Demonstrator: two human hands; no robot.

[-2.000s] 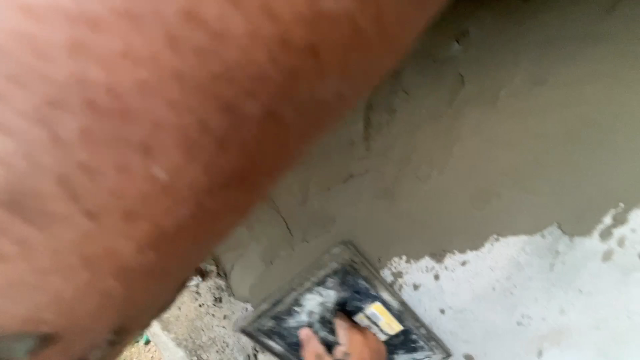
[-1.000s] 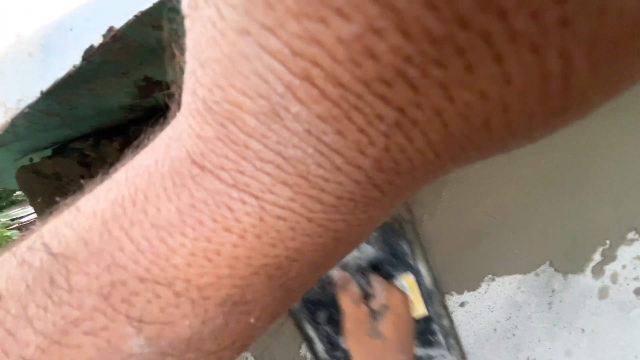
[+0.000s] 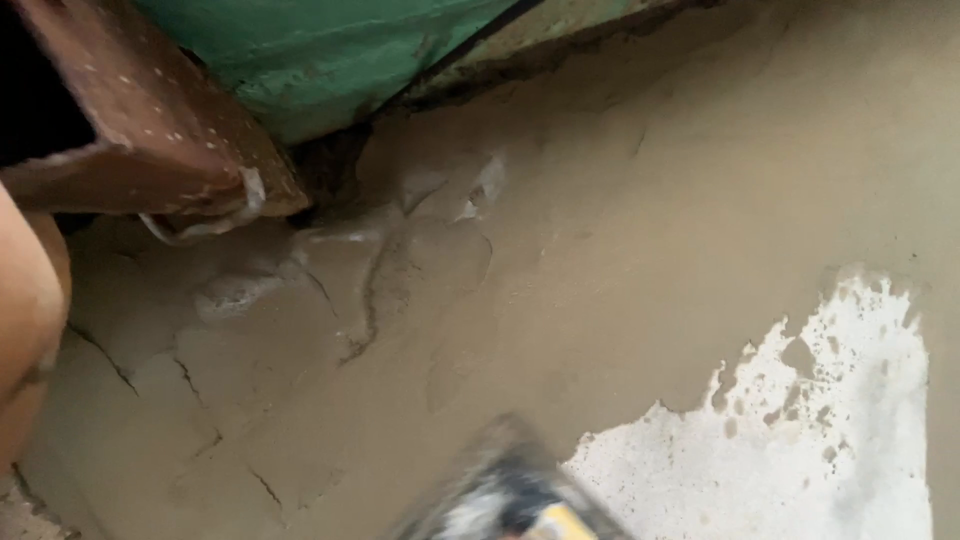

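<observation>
At the bottom edge, a blurred plasterer's float with a dark back and a yellow label lies against wet grey-brown plaster. Only a sliver of a finger of my right hand shows at its back; the rest of the hand is below the frame. The plaster has cracks, ridges and rough patches at left and centre. Right of the float, a white wall patch with a ragged edge and plaster specks is uncovered. Part of a bare arm crosses the left edge; its hand is hidden.
A brown, speckled, box-like frame juts in at upper left, with a grey loop under its corner. A green painted surface slopes above the plaster, with a dark gap along its lower edge.
The arm that covered much of the view is now only at the left edge, uncovering the cracked plaster. The float sits lower in view, and its hand is almost out of frame.
</observation>
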